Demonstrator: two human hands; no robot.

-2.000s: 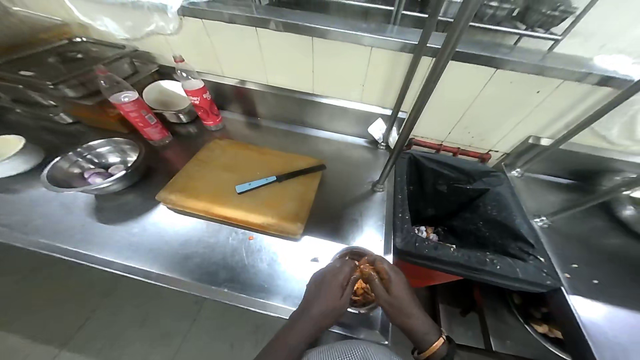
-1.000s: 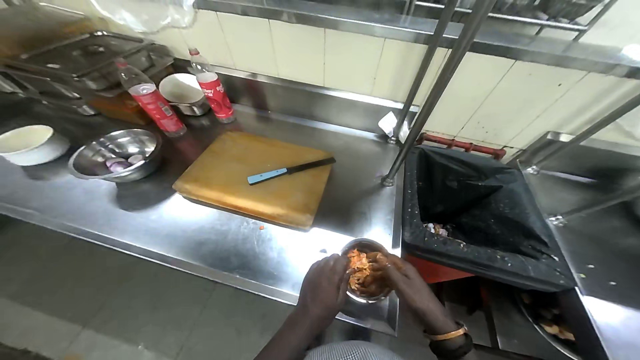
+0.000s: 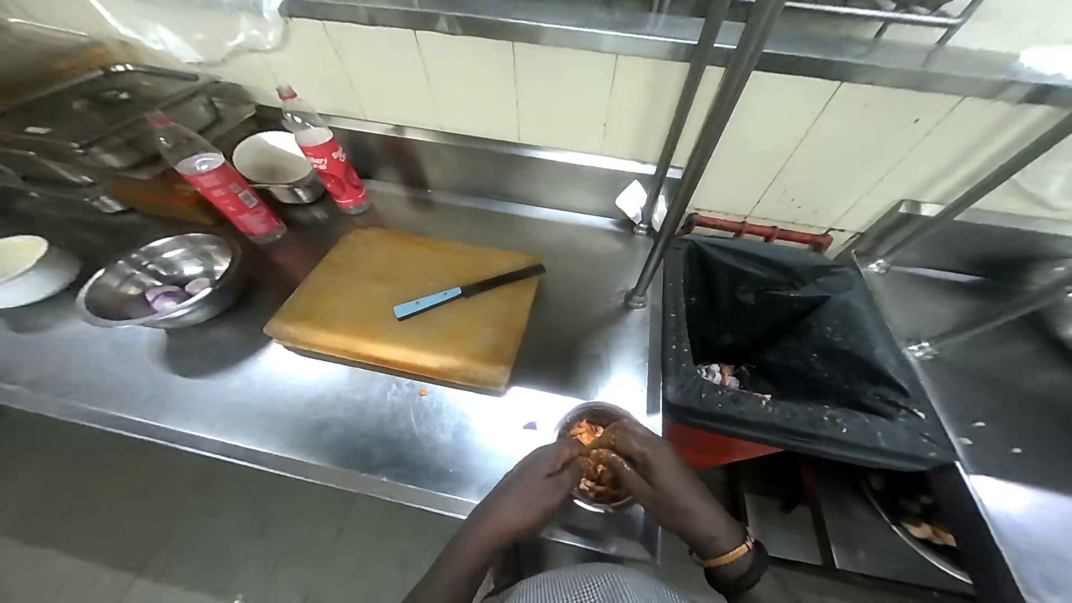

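A small round metal bowl point(image 3: 605, 503) sits at the counter's front right corner with orange-coated food pieces point(image 3: 596, 481) inside. My left hand point(image 3: 536, 486) is at the bowl's left side, its fingertips over the food. From the right, my right hand point(image 3: 657, 469) reaches over the bowl, fingers curled and smeared with orange. The fingertips of both hands nearly meet above the food; whether either one grips a piece cannot be told. A knife with a light blue handle point(image 3: 429, 303) lies on the yellowish cutting board point(image 3: 402, 327), behind and left of the bowl.
A bin lined with a black bag point(image 3: 804, 427) stands right of the counter, beside metal posts point(image 3: 708, 159). On the left are a steel bowl point(image 3: 105, 293) with onions point(image 3: 167, 297), a white bowl point(image 3: 42, 280), two red-labelled plastic bottles point(image 3: 230, 197) point(image 3: 331, 167) and a pot point(image 3: 272, 159).
My hands were apart at the bowl's two sides a second ago, with the food in plain sight; now they have come together over it.
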